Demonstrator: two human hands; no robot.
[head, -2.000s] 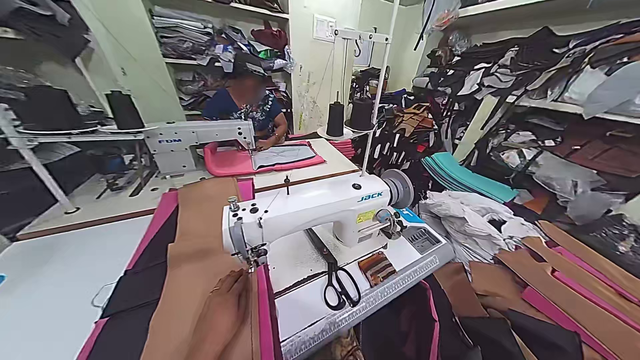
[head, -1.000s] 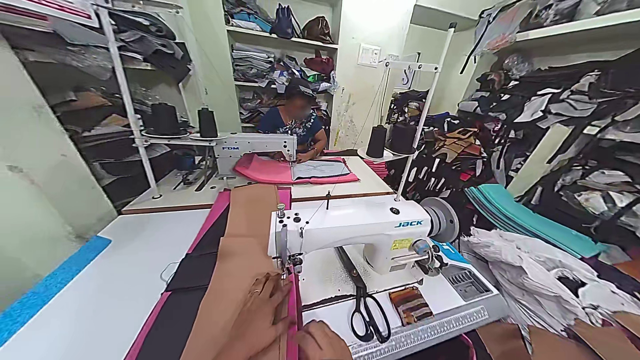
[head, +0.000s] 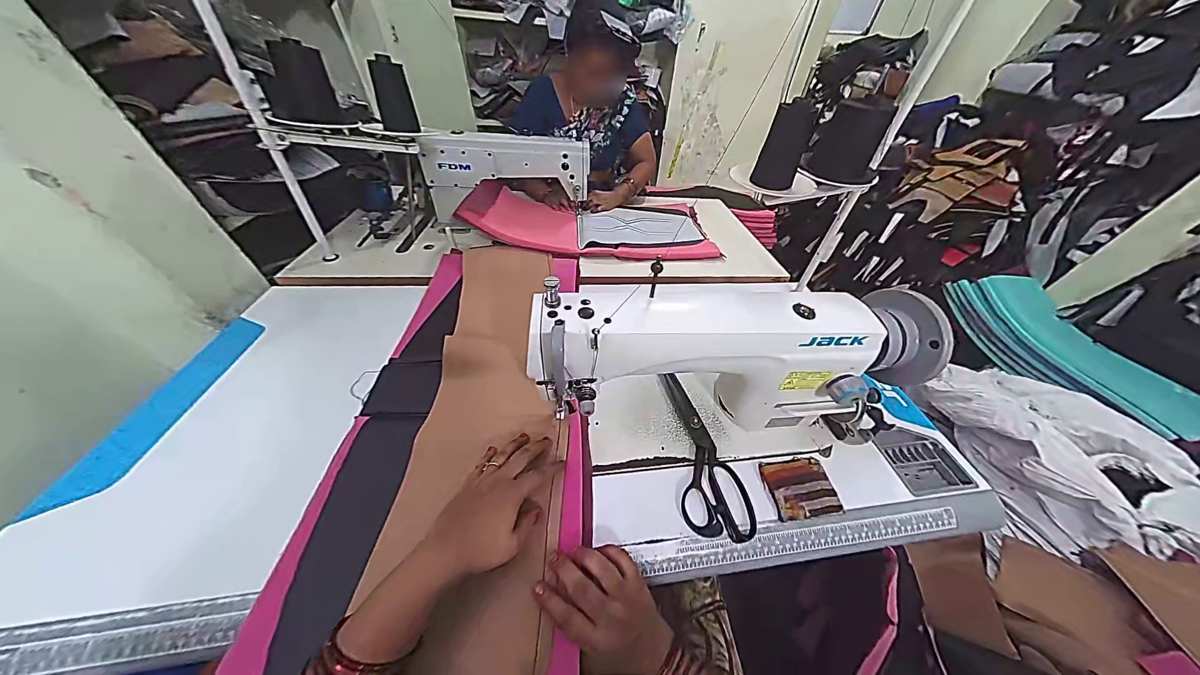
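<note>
A white Jack sewing machine (head: 712, 328) stands in front of me, its needle area over the edge of layered tan fabric (head: 487, 375) with pink and black fabric (head: 352, 506) beneath. My left hand (head: 492, 506) lies flat on the tan piece just below the presser foot, fingers spread and pointing up. Lower and to the right, my right hand (head: 605, 600) pinches the pink fabric edge (head: 570, 497) near the table's front edge. Black-handled scissors (head: 717, 497) rest on the machine bed, beside a small striped fabric piece (head: 802, 488).
Across from me a person (head: 591, 103) works pink fabric (head: 516, 220) at an FDM machine (head: 506, 159). Black thread cones (head: 848, 141) stand behind my machine. Teal pieces (head: 1078, 356) and white fabric (head: 1041, 459) lie at the right. A blue strip (head: 141, 422) edges the left of the table.
My right hand, out of sight two seconds ago, came in at the lower edge one second ago and is now on the pink edge. My left hand stays on the tan fabric.
</note>
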